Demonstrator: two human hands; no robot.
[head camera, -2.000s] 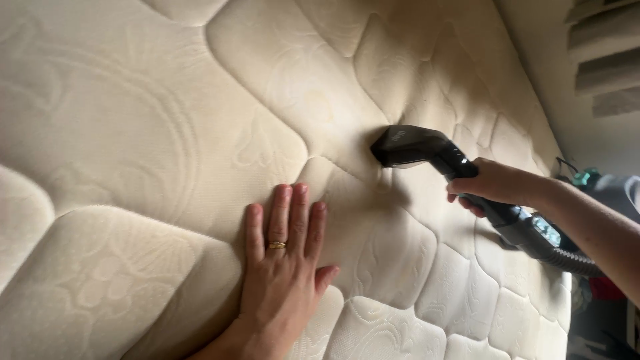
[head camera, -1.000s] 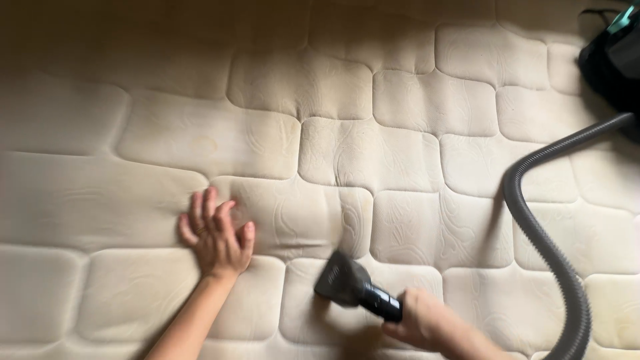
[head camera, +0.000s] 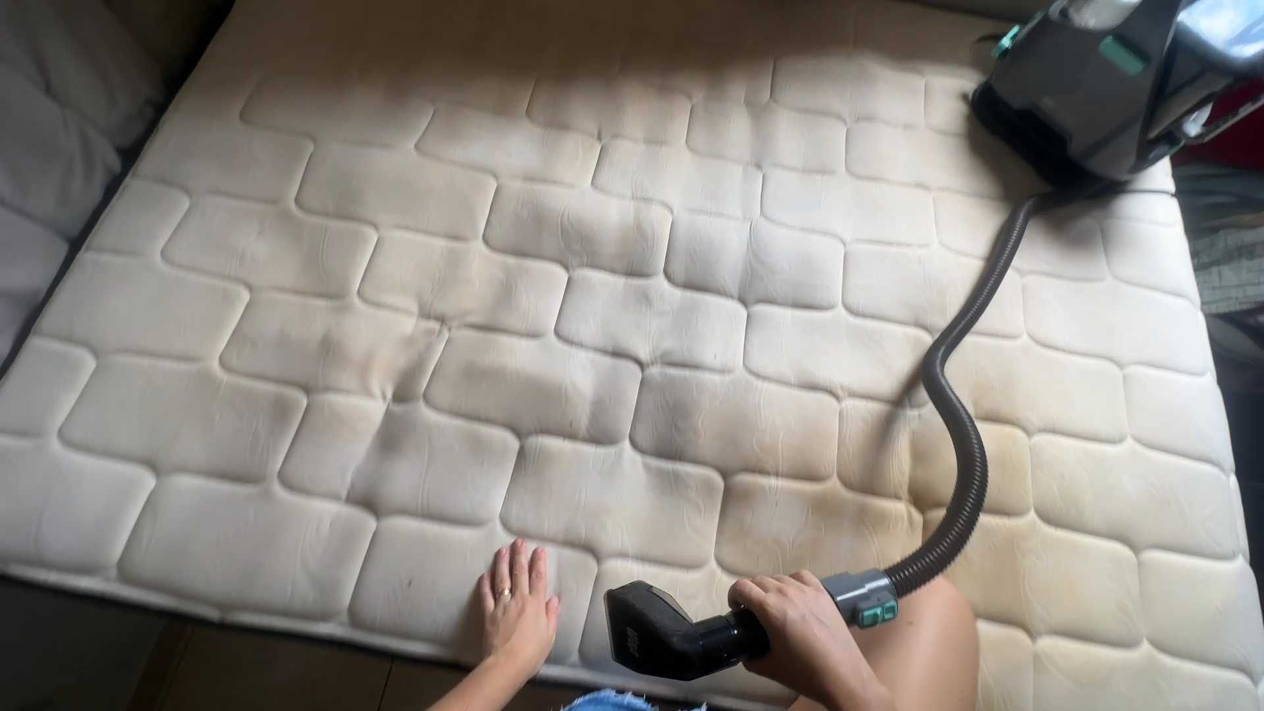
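My right hand (head camera: 805, 627) is closed around the handle of a black upholstery-cleaner nozzle (head camera: 657, 632), at the lower middle of the view. The nozzle's wide head is just right of my left hand and low over the mattress; whether it touches is unclear. My left hand (head camera: 518, 602), with a ring on one finger, lies palm down on the quilted cream mattress (head camera: 691, 316), holding nothing. Behind my right hand, a grey connector with green buttons (head camera: 869, 602) joins the handle to a ribbed grey hose (head camera: 956, 415). Brownish stains mark parts of the mattress.
The hose leads to a dark grey portable cleaning machine (head camera: 1076, 94) at the mattress's upper right corner. Grey fabric (head camera: 69, 138) lies beyond the left edge. A bare knee (head camera: 933, 642) rests on the near side, and tiled floor (head camera: 276, 676) shows below the front edge.
The view has shifted widely and now takes in most of the mattress. My right hand still holds the nozzle, which was on the mattress farther from my left hand two seconds ago.
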